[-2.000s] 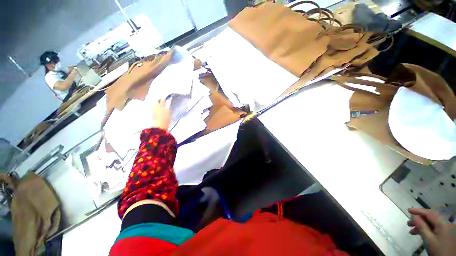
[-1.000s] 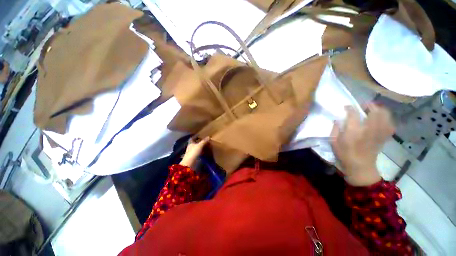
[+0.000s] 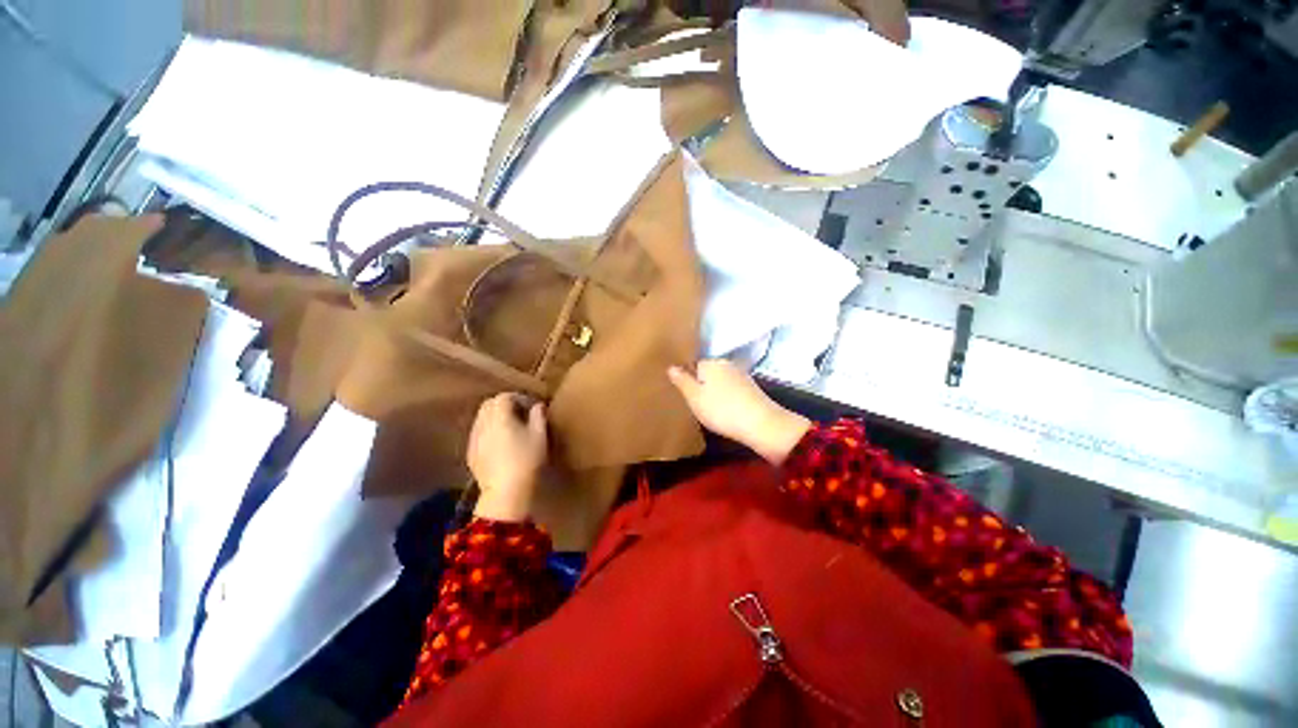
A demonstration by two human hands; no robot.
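A brown bag panel (image 3: pixel 626 405) with a white backing lies in front of me, partly over my red garment. Its narrow brown handles (image 3: pixel 406 189) loop up beyond it, and a small gold-coloured piece (image 3: pixel 581 336) shows near its middle. My left hand (image 3: pixel 508 448) pinches the panel near its middle fold, fingertips partly hidden. My right hand (image 3: pixel 729 401) holds the panel's right part near the white backing (image 3: pixel 769 270), thumb and fingers at its edge.
Brown pieces with white backing (image 3: pixel 100 356) are stacked at the left, more (image 3: pixel 356 43) at the back. A white rounded piece (image 3: pixel 854 93) lies by the needle area. The sewing machine bed (image 3: pixel 911 228), dotted plate (image 3: pixel 982 178) and a small wooden-coloured stick (image 3: pixel 1200 128) are at right.
The view has turned toward the machine. My right hand, blurred and raised a second ago, is now on the panel's right part. My left hand has stayed on the panel, which was not held two seconds ago.
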